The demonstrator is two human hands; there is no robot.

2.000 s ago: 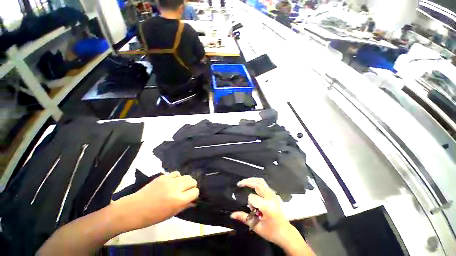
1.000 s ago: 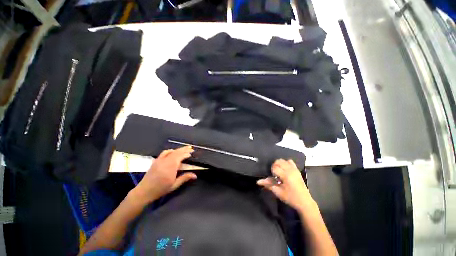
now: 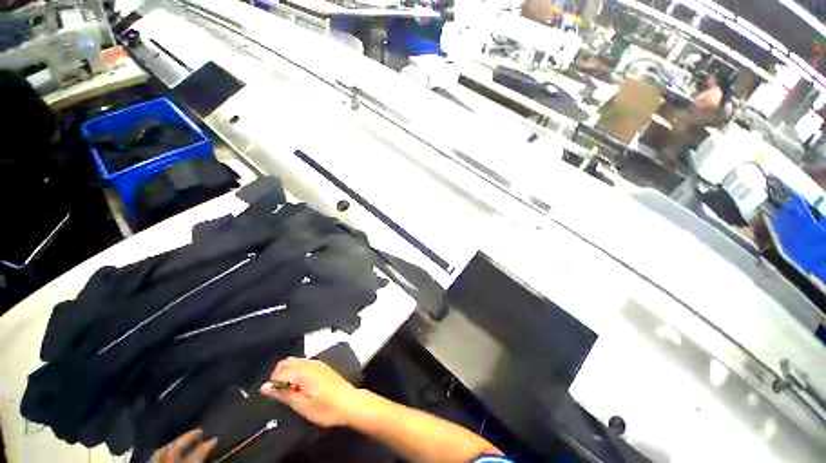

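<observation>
A dark zip pocket panel lies at the table's near edge, at the bottom of the view; its silver zipper (image 3: 244, 441) runs up to a shiny slider (image 3: 272, 423). My right hand (image 3: 315, 392) is just above the slider end, closed around small thread snips (image 3: 286, 386), mostly hidden by the fingers. My left hand (image 3: 186, 448) is blurred and cut off by the bottom edge, at the panel's left part; its grip cannot be told. A messy pile of dark panels (image 3: 195, 280) lies behind both hands, with several silver zippers showing.
A blue plastic basket (image 3: 149, 136) with dark pieces stands beyond the table. A long pale metal table (image 3: 435, 181) runs diagonally on the right, with a black strip (image 3: 371, 210) and a dark flat sheet (image 3: 521, 330) on it. A person and machines are in the far right background.
The view has swung right and up, so the laid-out stack on the left is out of view. My right hand has shifted from the panel's right end to near the zipper's slider end.
</observation>
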